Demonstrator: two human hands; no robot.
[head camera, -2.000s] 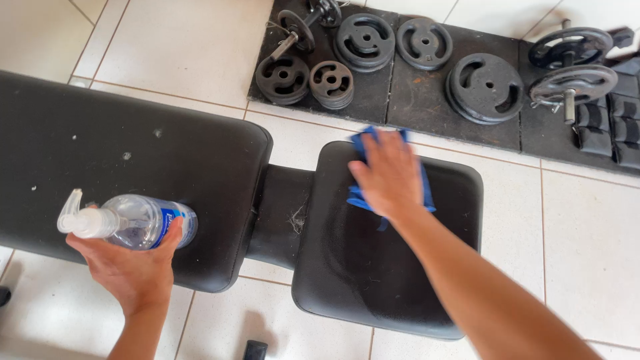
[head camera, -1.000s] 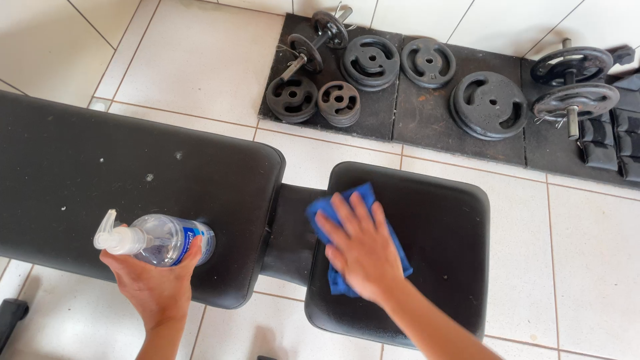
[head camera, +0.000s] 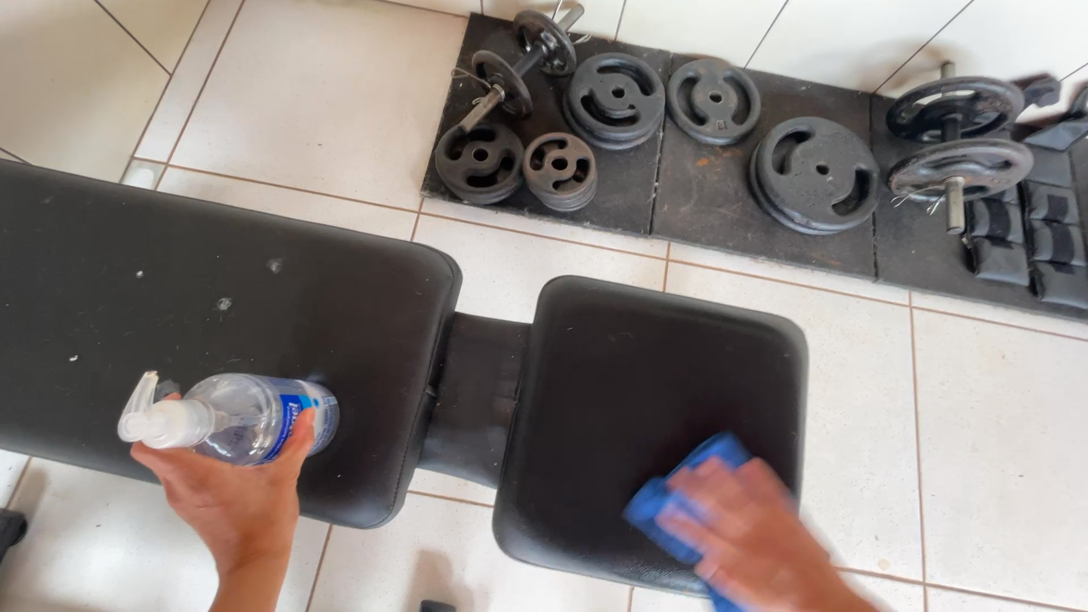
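Observation:
My left hand (head camera: 234, 493) is wrapped around a clear pump bottle (head camera: 242, 416) with a white pump head and a blue label, held over the long black padded section (head camera: 340, 289) of a weight bench. Pale specks dot that padding. Under my right hand (head camera: 739, 518), blurred by motion, a blue cloth (head camera: 659, 514) is pressed on the near right corner of the bench's smaller square pad (head camera: 637, 382). Part of the cloth hangs by the pad's near edge. A black strip (head camera: 476, 387) joins the two pads.
Beyond the bench, black rubber mats (head camera: 714, 200) on the tiled floor (head camera: 765, 340) hold stacked weight plates (head camera: 816, 174), a loaded dumbbell (head camera: 518, 72), another loaded bar (head camera: 952, 144) and black ankle weights (head camera: 1054, 221). A wall stands behind the mats.
My right hand and the blue cloth have moved from the far left part of the square pad to its near right corner. My left hand still holds the bottle over the long pad.

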